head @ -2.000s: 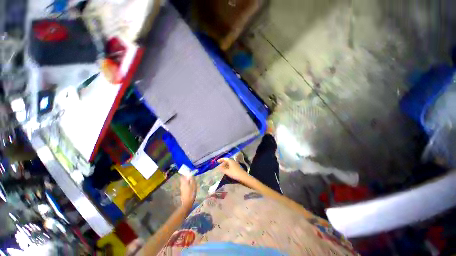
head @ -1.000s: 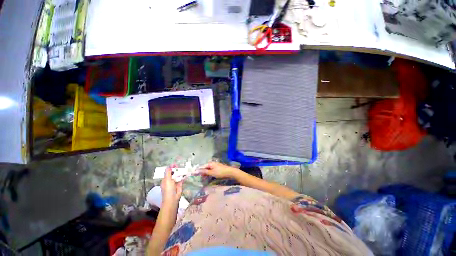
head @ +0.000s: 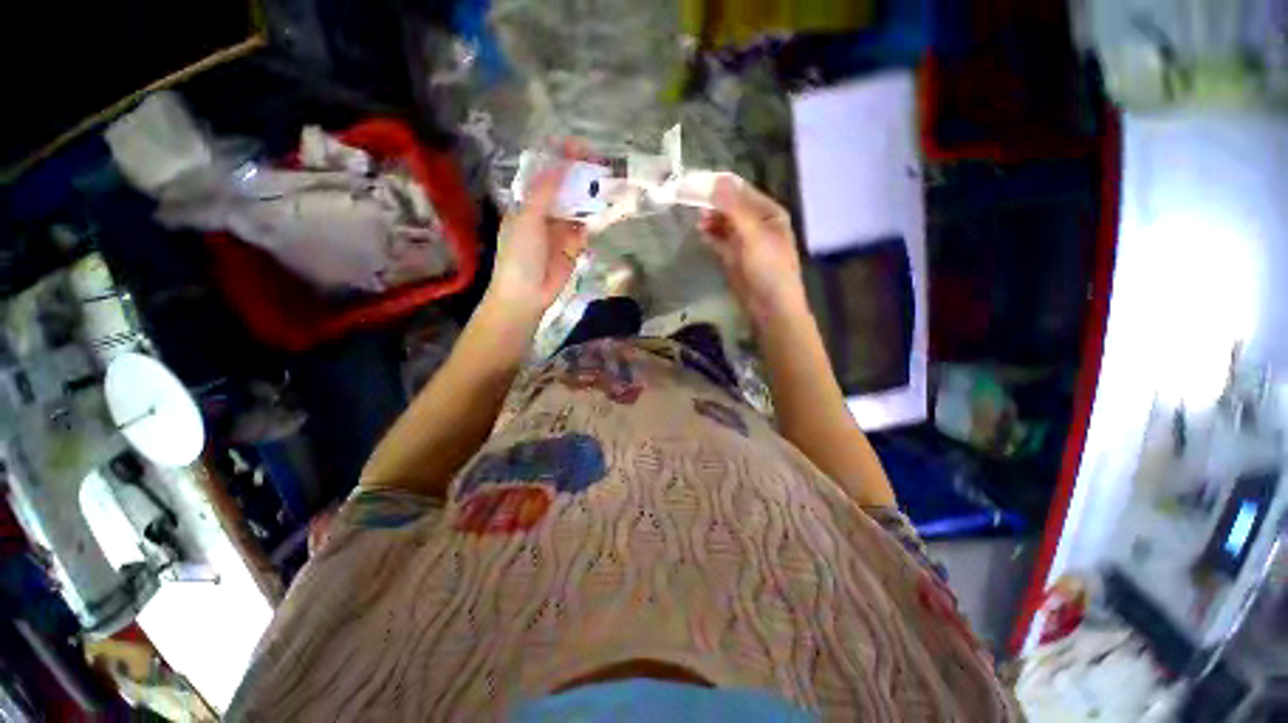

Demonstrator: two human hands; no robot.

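Note:
Small white cloth pieces (head: 586,189) are held between my two hands in front of my lap, at the upper middle of the view. My left hand (head: 534,247) grips their left end; a small dark spot shows on the white beside its fingers. My right hand (head: 756,243) pinches the right end, and a short white flap stands up between the hands. The view is blurred, so the exact shape of the pieces and how they join cannot be told.
A red basket (head: 449,212) with pale cloth pieces is on the left. A white table with a red edge (head: 1095,367) runs down the right. A white treadle-like plate (head: 859,163) is beside my right hand. Another machine table (head: 212,622) is at lower left.
The view has turned left, bringing the red basket up beside my hands and the table to the right side. My hands are raised higher in the view, still holding the white pieces.

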